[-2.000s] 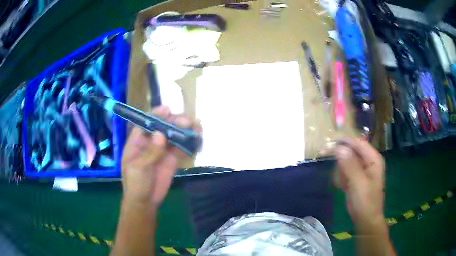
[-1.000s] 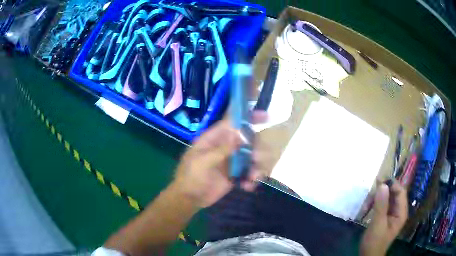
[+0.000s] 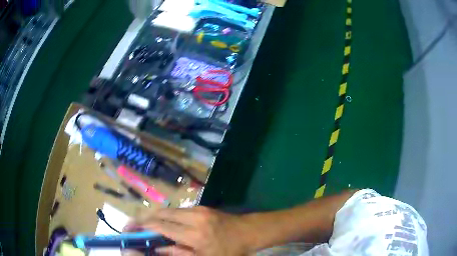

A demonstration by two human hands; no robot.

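A slim black pen with a light-blue side [image 3: 118,241] lies across the bottom left of the view, its dark end at my right hand [image 3: 193,230]. My right hand is blurred; its fingers appear closed around the pen's dark end, and the fingertips are partly hidden. A thin black lead with a plug-like end [image 3: 102,216] shows above the pen, over the white paper [image 3: 114,216]. My left hand is not in view.
Blue electric screwdriver [image 3: 102,140], pink knife [image 3: 140,184] and dark slim tools [image 3: 110,191] lie in the cardboard tray [image 3: 47,185]. Beyond it are red-handled scissors [image 3: 213,87] and bagged parts. Yellow-black tape [image 3: 336,127] crosses the green floor.
The view has swung right, so the blue bin is out of the picture. My left hand has left the view. My right hand is now at the pen, which my left hand held before.
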